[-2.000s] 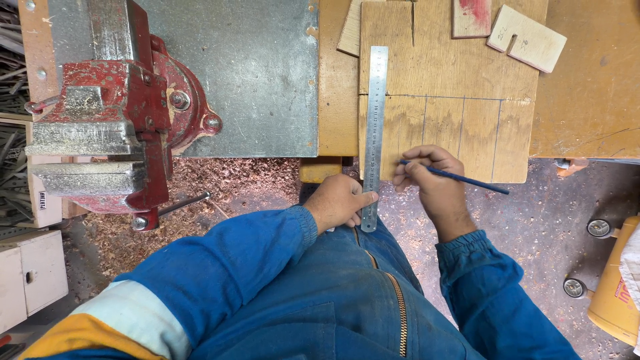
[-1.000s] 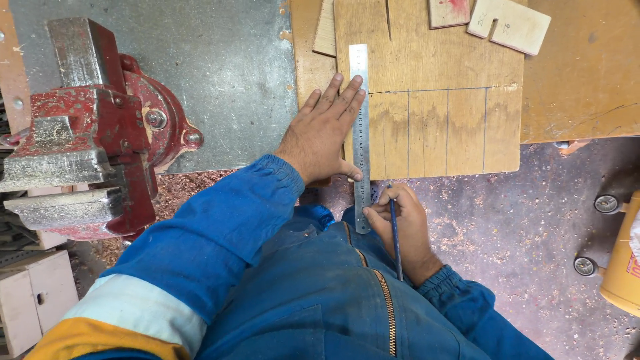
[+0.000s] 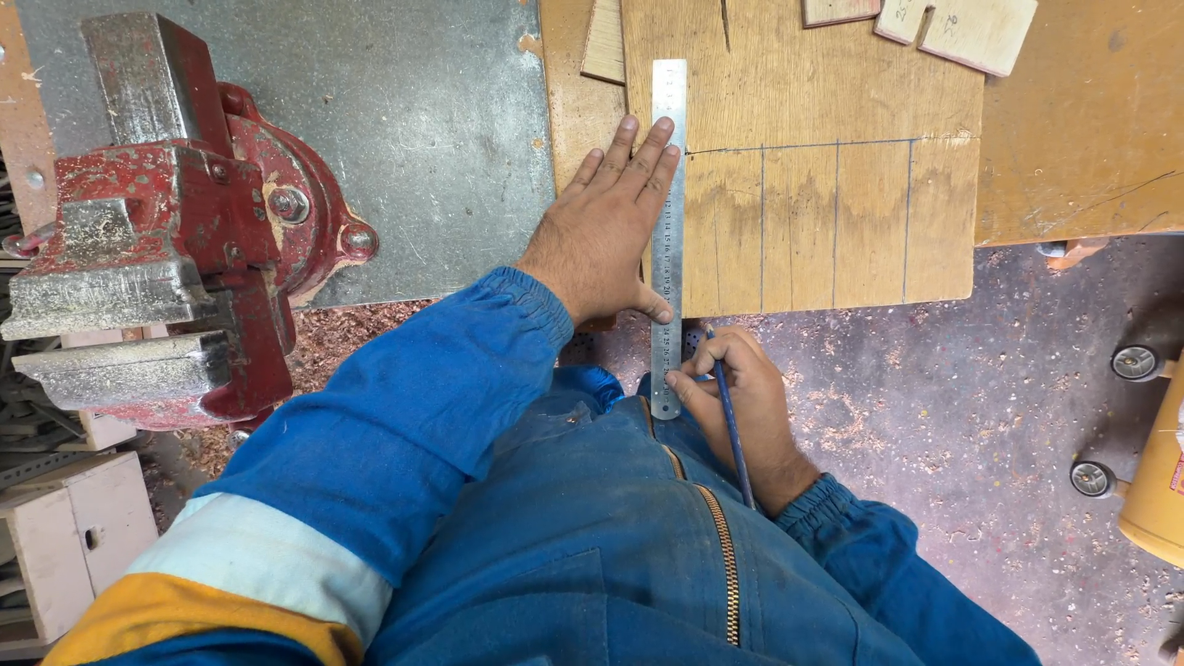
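A steel ruler (image 3: 668,250) lies along the left part of a wooden board (image 3: 823,222), its lower end sticking out past the board's front edge. Pencil lines cross the board: one runs sideways, and several run from it toward the front edge. My left hand (image 3: 615,222) is spread flat, fingertips and thumb pressing on the ruler. With my right hand (image 3: 740,398) I hold a dark blue pencil (image 3: 731,425), its tip pointing up near the board's front edge beside the ruler. My right thumb is at the ruler's lower part.
A red bench vise (image 3: 185,240) covered in sawdust stands at the left on a grey metal bench top (image 3: 435,120). Small wooden pieces (image 3: 980,32) lie at the board's far right. A yellow wheeled machine (image 3: 1161,462) is on the floor at right, where wood shavings are scattered.
My left hand has moved up from the ruler's lower end to its middle and spread out. My right hand has come left and down to the ruler, with the pencil turned more upright.
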